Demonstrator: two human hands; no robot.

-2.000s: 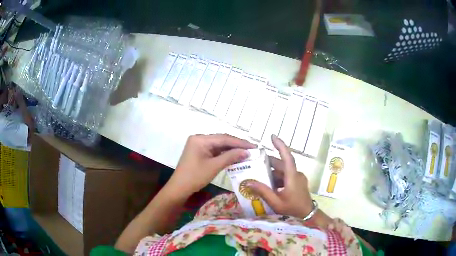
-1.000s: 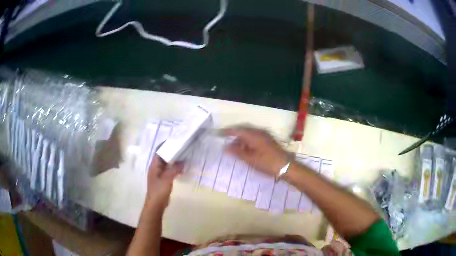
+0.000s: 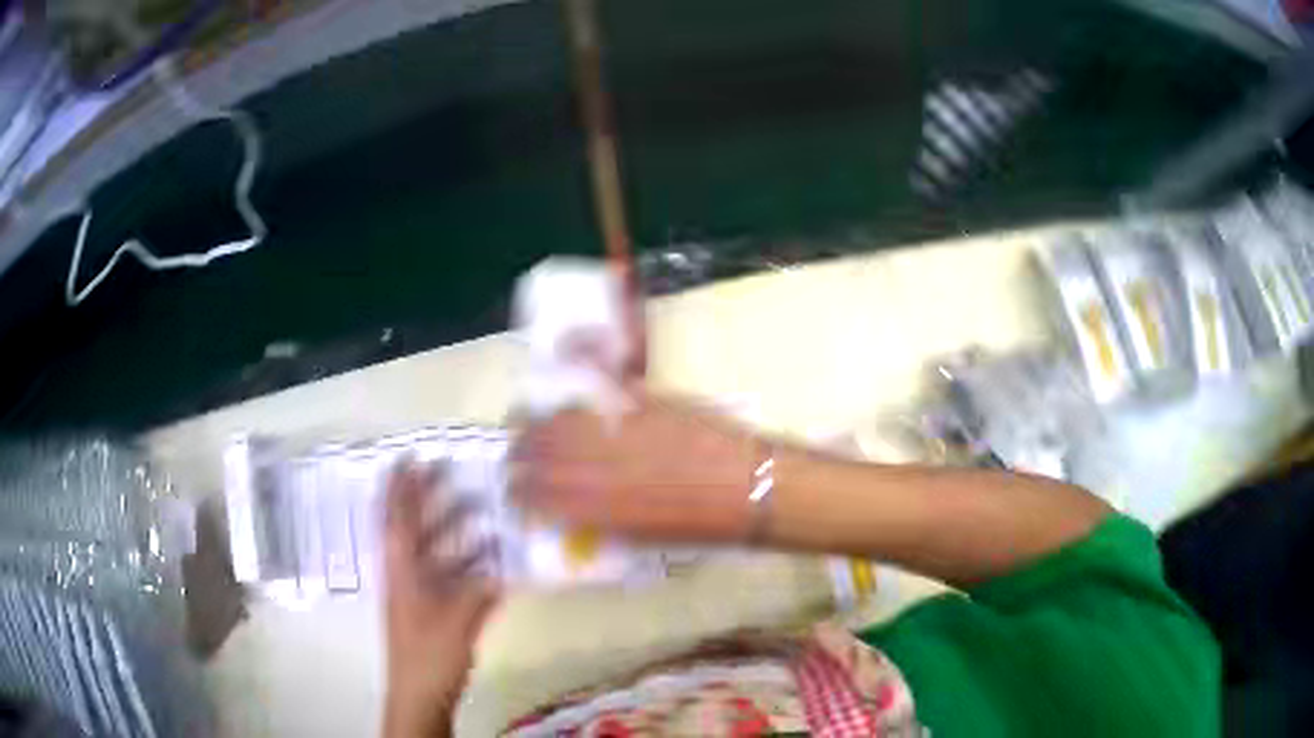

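Note:
The view is blurred. Slim white retail boxes (image 3: 310, 512) lie side by side in a row on the bench. My left hand (image 3: 440, 555) is over the row with its fingers spread against the boxes; whether it grips one is unclear. My right hand (image 3: 605, 469) is at the row's right end, its fingers on a white retail box (image 3: 574, 310) that sticks out beyond them toward the belt. A box with a yellow print (image 3: 581, 545) shows partly under my right hand.
The cream bench (image 3: 807, 332) borders a dark green belt (image 3: 432, 188) with a red-tipped rod and a white cord (image 3: 188, 260). Clear bagged parts (image 3: 1009, 411) and yellow-printed boxes (image 3: 1146, 317) lie right. White sticks in clear plastic (image 3: 72, 649) lie left.
The view has swung to the right. My left hand has gone from the tilted box to the row. My right hand is now at the row's right end with a white box at its fingers.

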